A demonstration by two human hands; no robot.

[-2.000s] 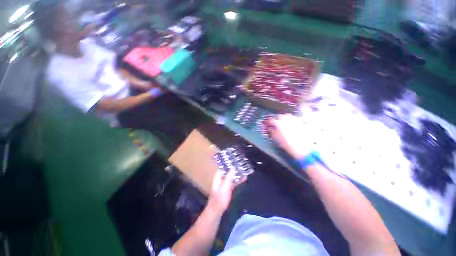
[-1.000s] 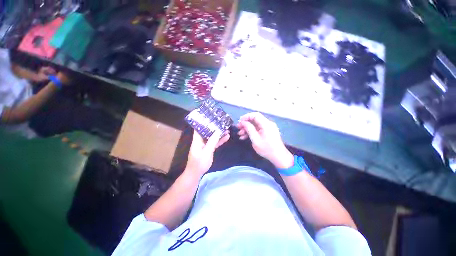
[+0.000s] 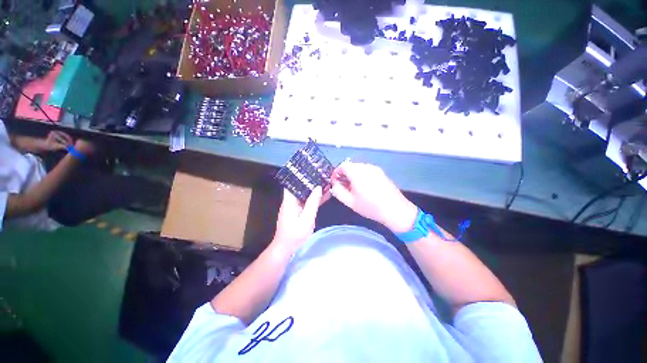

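My left hand [image 3: 296, 220] holds a dark PCB panel [image 3: 305, 171] with rows of silver spots, tilted, over my lap near the bench edge. My right hand [image 3: 365, 190], with a blue wrist strap [image 3: 420, 226], has its fingertips pinched at the panel's right edge. Whether a small part is between them is too small to tell. A small pile of red-and-silver components [image 3: 251, 122] lies on the bench beyond the panel. A striped panel [image 3: 211, 118] lies flat left of the pile. The parts carton [image 3: 278, 44] behind them is full of red-silver pieces.
A white foam tray [image 3: 340, 117] bears heaps of black plastic parts [image 3: 465, 64]. Bench fixtures [image 3: 603, 92] stand at the right, with cables near the edge. A brown carton [image 3: 207, 209] is below the bench edge. Another person's arm [image 3: 53, 177] is at the left.
My right hand has moved from the pile back to the panel and closed in on its right edge. My left hand has brought the panel up in front of me. The view has turned and steadied.
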